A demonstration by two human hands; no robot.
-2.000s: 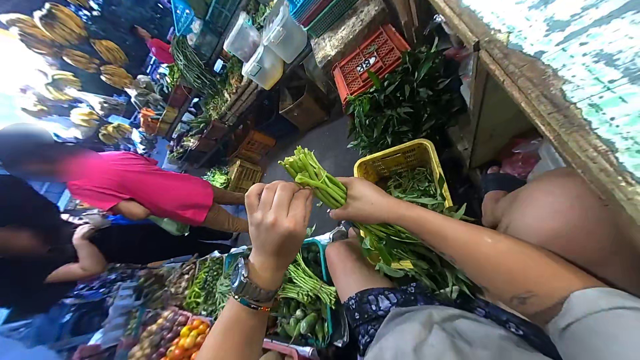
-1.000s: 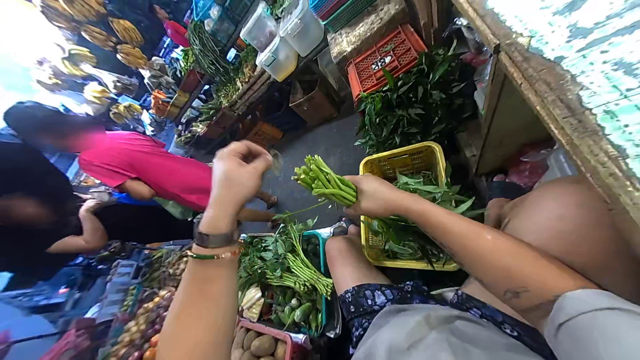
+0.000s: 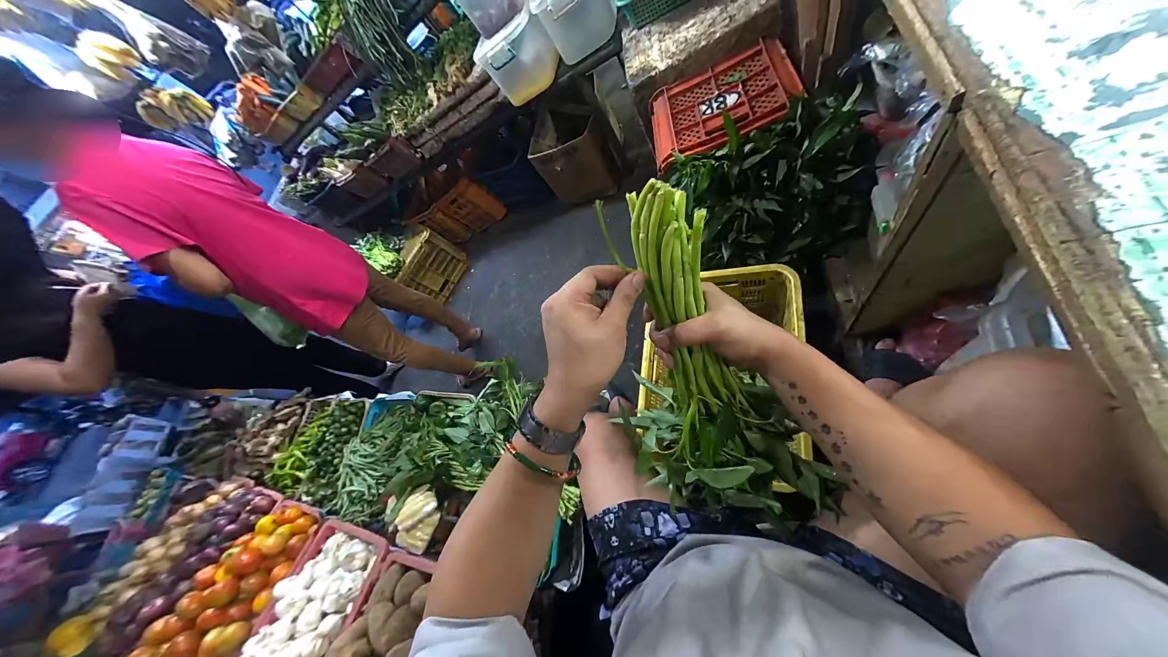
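Note:
My right hand grips a bunch of green leafy vegetable stems, cut ends up and leaves hanging down over my lap. Just left of the stems is my left hand, thumb and forefinger pinched on a single thin stem that stands apart from the bunch. Behind the bunch, a yellow plastic crate is partly hidden by my right hand and the leaves. A watch and a beaded bracelet are on my left wrist.
Trays of tomatoes, garlic and brown root vegetables lie at lower left. A red crate stands beyond dark leafy greens. A person in a pink shirt is at left, and a wooden-edged table at right.
My left hand was away from the bunch a second ago and is now beside it, pinching a thin stem. The bunch, tilted to the left before, now points upward.

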